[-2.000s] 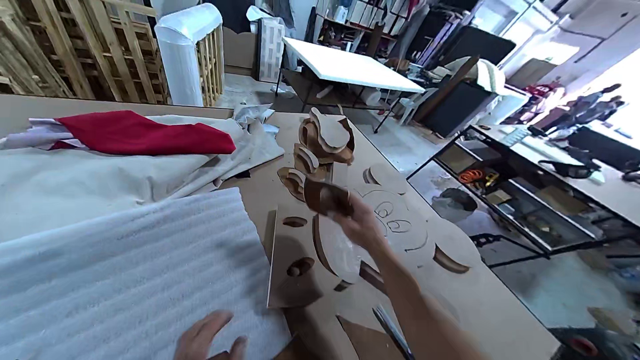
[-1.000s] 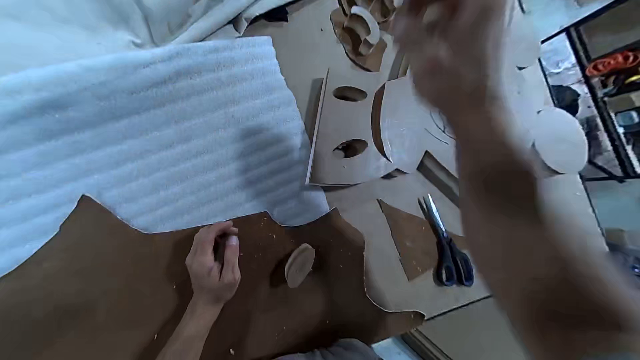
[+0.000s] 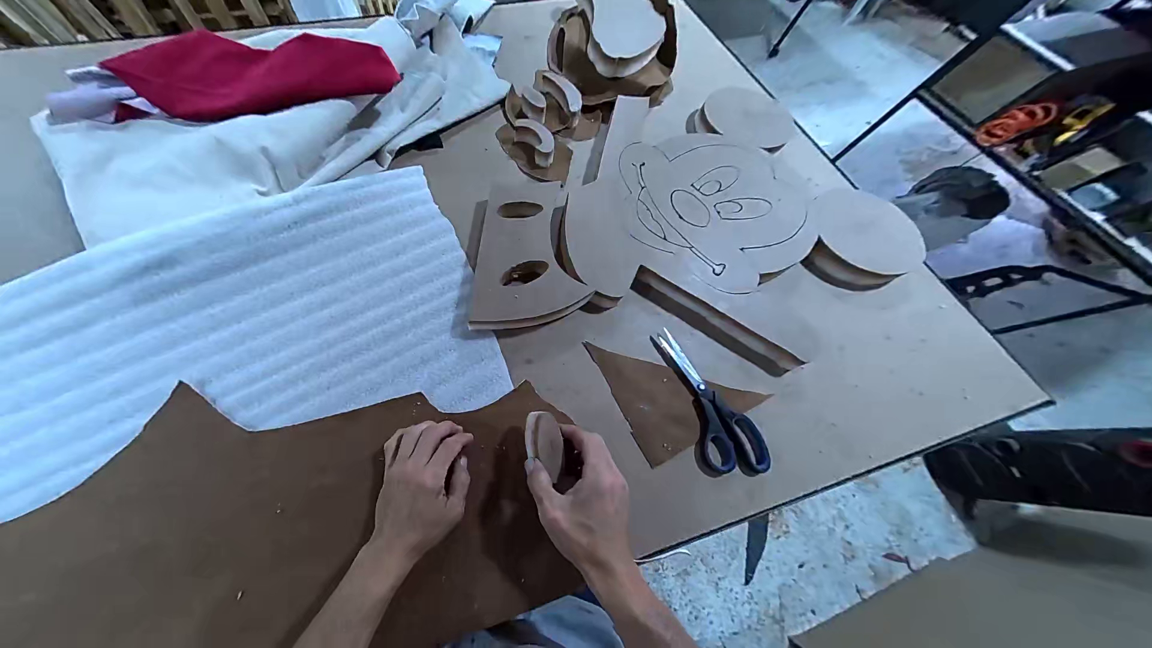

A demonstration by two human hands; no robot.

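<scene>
My right hand (image 3: 585,504) grips a small oval wooden piece (image 3: 546,443) by its edge, just above a brown leather-like sheet (image 3: 225,522). My left hand (image 3: 423,486) rests on that sheet, a little left of the piece, with its fingers curled and nothing visible in them. Scissors with dark handles (image 3: 713,409) lie partly on a brown offcut (image 3: 652,405) to the right. Behind them are flat cut shapes: a board with two oval holes (image 3: 520,238) and a cartoon face drawn on a pale panel (image 3: 720,207).
White ribbed foam sheet (image 3: 261,306) lies behind the brown sheet. Red cloth (image 3: 252,76) is on white fabric (image 3: 225,166) at the back left. Curved pieces with brown material (image 3: 612,54) stand at the back. The table's right edge (image 3: 999,355) faces a metal-framed shelf (image 3: 1035,153).
My right hand has come down from the cut shapes to the oval piece, which lay on the brown sheet, and has taken hold of it. The view has shifted.
</scene>
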